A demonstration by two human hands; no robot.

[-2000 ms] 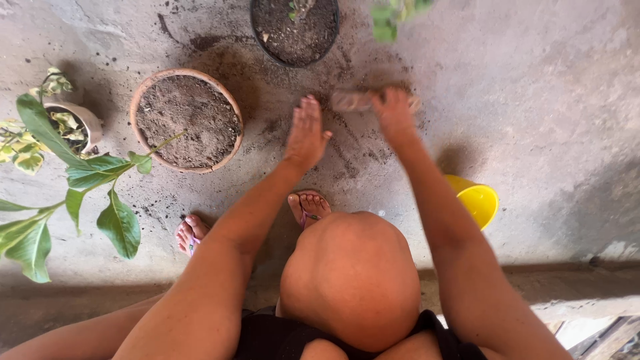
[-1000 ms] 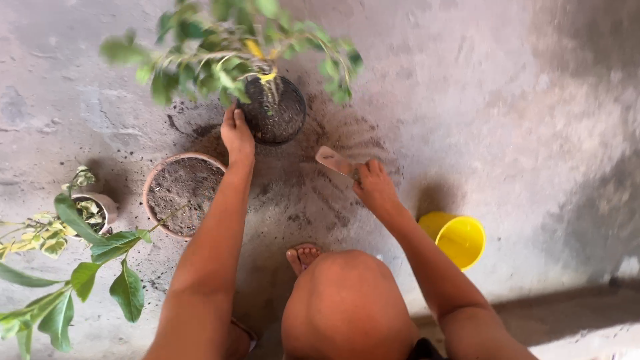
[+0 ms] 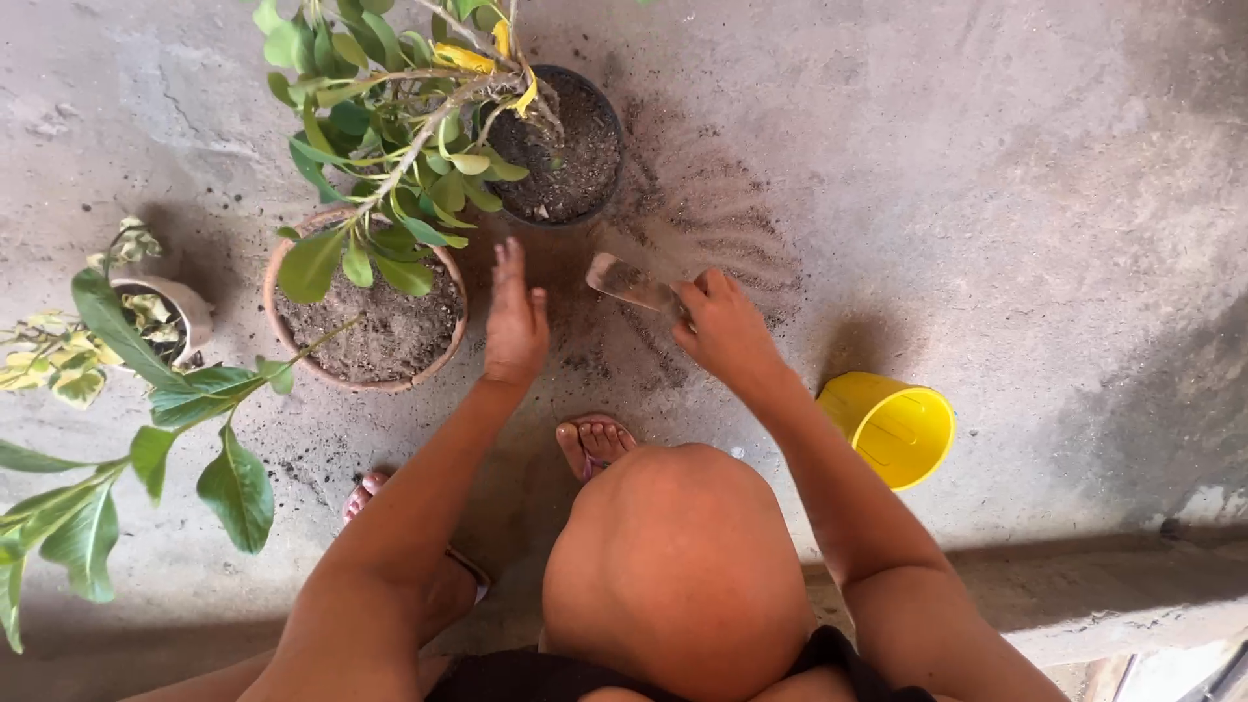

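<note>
My right hand (image 3: 723,322) grips a small flat scraper or trowel (image 3: 632,283) by its near end, low over the concrete floor. Dark loose soil (image 3: 707,219) lies streaked and scattered around the tool. My left hand (image 3: 516,327) is held flat with nothing in it, between the clay pot and the tool. Beyond it stands a black pot of soil (image 3: 575,175) with a leafy, thick-stemmed plant (image 3: 424,146) leaning left out of it. The plant's leaves overhang the round clay pot (image 3: 450,341), which is filled with soil.
A yellow plastic bucket (image 3: 902,434) sits to the right of my knee. At the left are a small pale pot (image 3: 198,317) with a variegated plant and a large-leaved branch (image 3: 234,487). My sandalled feet are near the clay pot. A raised ledge (image 3: 1102,595) runs along the lower right.
My left hand was at the black pot's rim one second ago and is now away from it, nearer me. The leafy plant shows lower over the clay pot. My right hand still holds the tool.
</note>
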